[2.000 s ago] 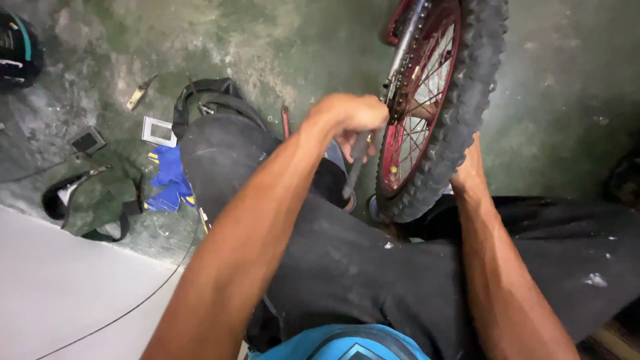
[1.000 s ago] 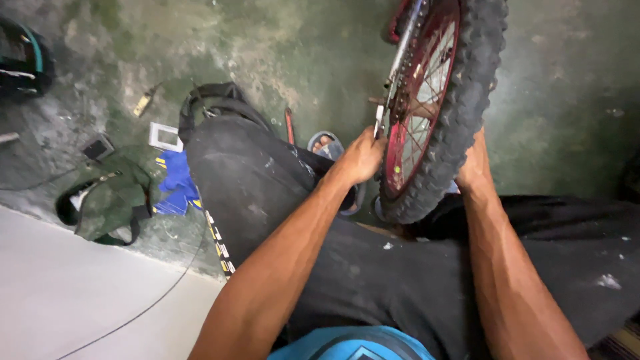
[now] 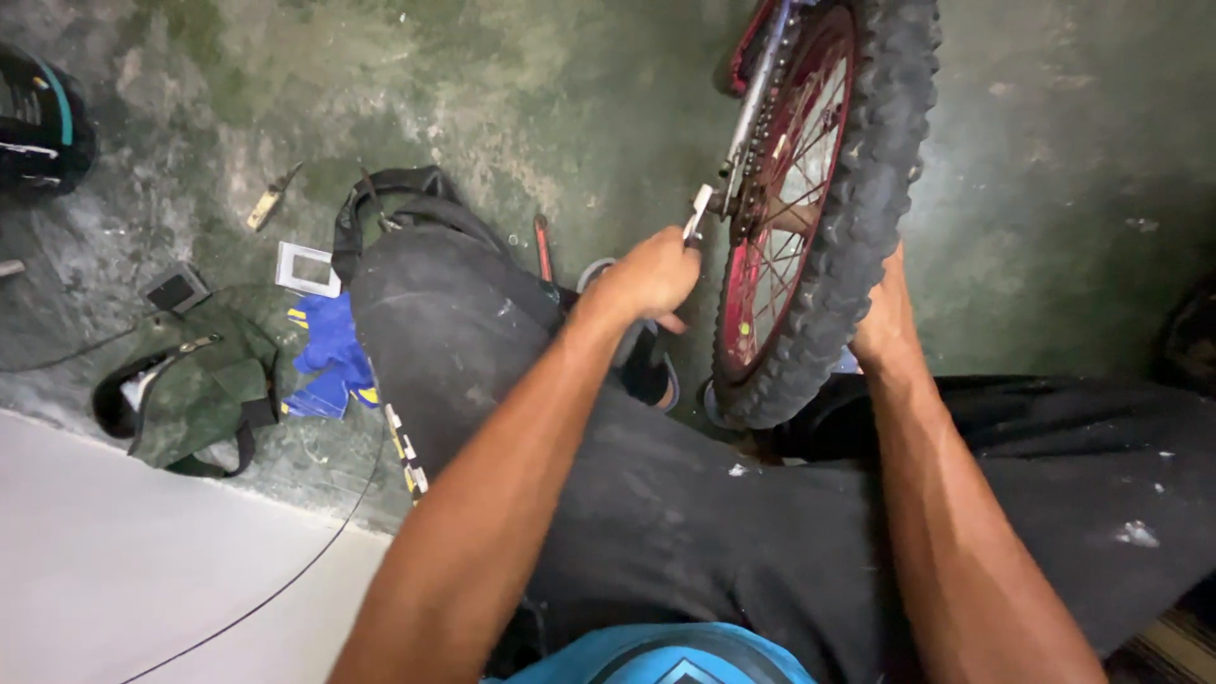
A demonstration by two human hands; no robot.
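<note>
A bicycle wheel (image 3: 779,204) with a red rim and a black knobby tyre (image 3: 864,199) stands between my knees. The chain (image 3: 771,104) and a silver frame tube (image 3: 753,106) run along its left side up to the hub. My left hand (image 3: 655,275) is shut on a metal wrench (image 3: 700,209), whose head is at the axle end; whether it sits on the nut I cannot tell. My right hand (image 3: 885,309) is at the far side of the tyre, its fingers mostly hidden behind the rubber.
On the floor at the left lie a green camouflage bag (image 3: 204,380), a blue cloth (image 3: 332,356), a white square frame (image 3: 307,270), a dark square item (image 3: 176,287) and a small knife-like tool (image 3: 274,198). A red-handled tool (image 3: 542,249) lies beyond my knee. A black container (image 3: 38,123) stands farther left.
My left hand, lower beside the wheel two seconds ago with the tool pointing down, has come up to the axle side. My right hand has stayed at the tyre.
</note>
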